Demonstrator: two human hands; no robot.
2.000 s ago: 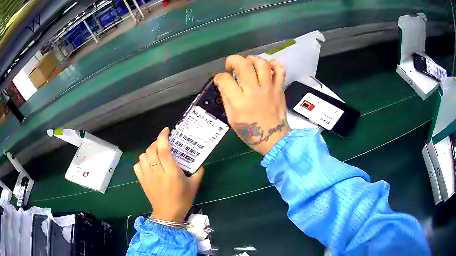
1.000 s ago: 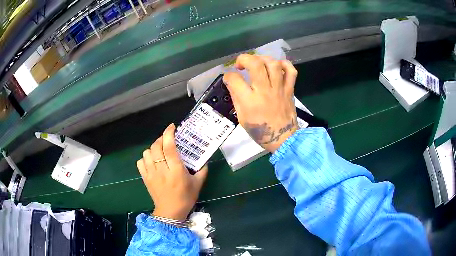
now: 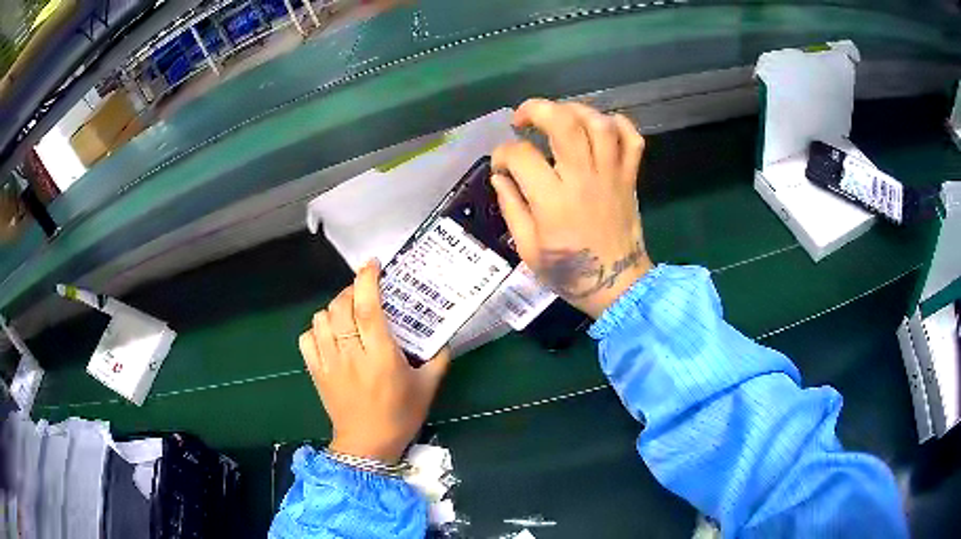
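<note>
A black smartphone (image 3: 448,268) is held tilted in front of me, its back with camera lenses and a white barcode label facing up. My left hand (image 3: 367,368) grips its lower left end. My right hand (image 3: 577,200) is at its upper end, with fingers curled over the edge near the lenses. What the right fingertips pinch is hidden. Behind the phone stands an open white gift box (image 3: 364,216) with a green-yellow patch on the lid edge. Another labelled phone (image 3: 530,305) shows partly beneath my right hand.
An open gift box (image 3: 811,216) with a labelled phone (image 3: 859,184) lies on the green conveyor at right, another box (image 3: 933,342) at the right edge. A small white box (image 3: 132,353) is at left. Tray stack (image 3: 142,490) lies lower left; white scraps (image 3: 430,474) lie by my left wrist.
The boxes on the conveyor have shifted left, and the open box is now behind the held phone. Both hands still hold the phone, moved slightly right.
</note>
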